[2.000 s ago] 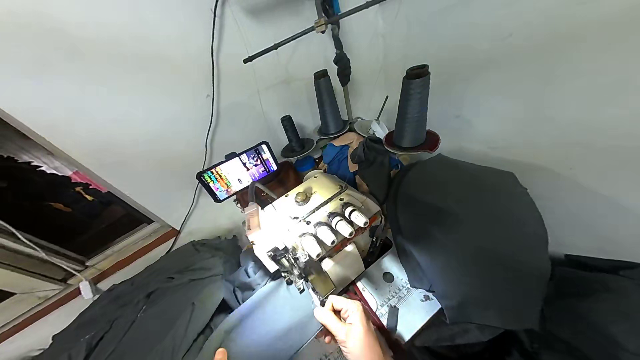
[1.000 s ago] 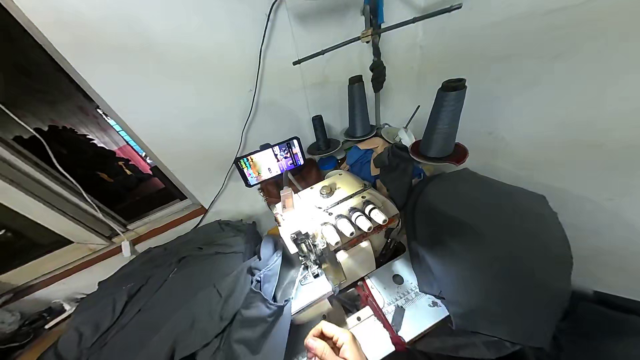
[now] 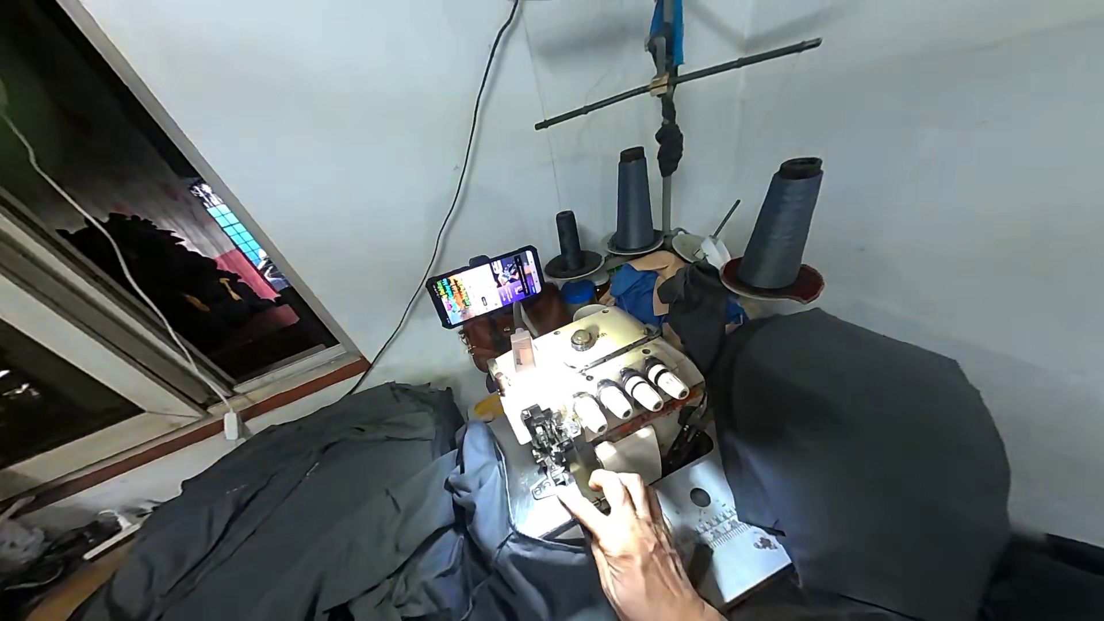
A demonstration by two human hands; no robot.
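Note:
The overlock sewing machine stands at centre, its lamp lighting the needle and presser-foot area. My right hand reaches in from the lower right, with its foremost fingertip beside the presser foot and the other fingers bent. Whether it pinches anything is hidden. Blue-grey fabric hangs over the left and front edge of the metal bed and lies against the hand. It meets a large heap of dark grey fabric on the left. My left hand is not in view.
Thread cones stand behind the machine under a rod stand. A lit phone is mounted behind the machine's left side. Dark fabric is draped at right. A cable runs down the wall towards the window frame.
My right hand was lower, away from the presser foot, one second ago; now it is up beside it. A fingertip at the bottom edge two seconds ago is gone. The view has turned left.

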